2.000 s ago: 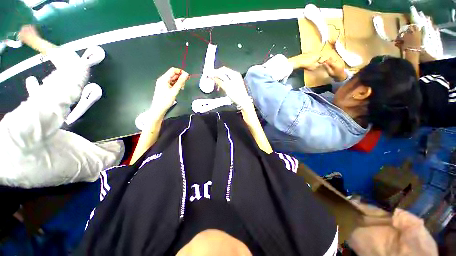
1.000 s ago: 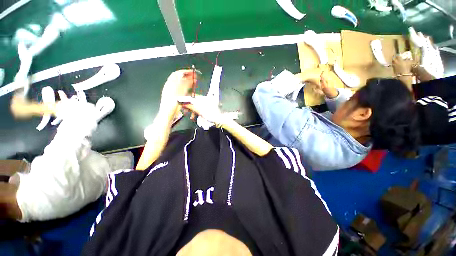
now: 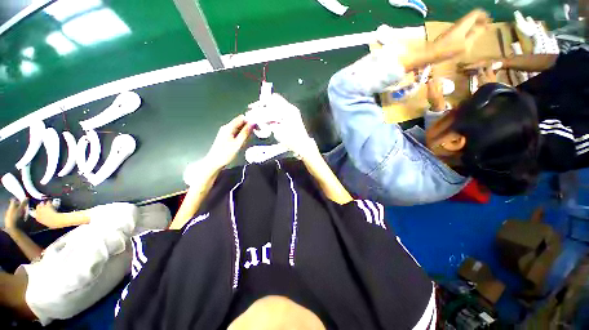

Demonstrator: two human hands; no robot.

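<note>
My left hand is at the middle of the dark bench, its fingertips together beside a white part. Whether it grips anything is too blurred to tell. My right hand is just right of it, its fingers closed on a white housing piece, whose narrow end points away from me. Thin red wire trails from that far end. Another white shell lies at the bench's near edge, below my right hand. A pale rounded piece shows beside my left forearm.
Several white curved shells lie at the left of the bench. The green conveyor runs behind a pale rail with a grey upright. A person in denim sits close at right by cardboard; a white sleeve is at lower left.
My hands have moved apart from their crossed position, with my right hand now around the white piece. The left neighbour's arms have moved down and away; the right neighbour's arm has risen.
</note>
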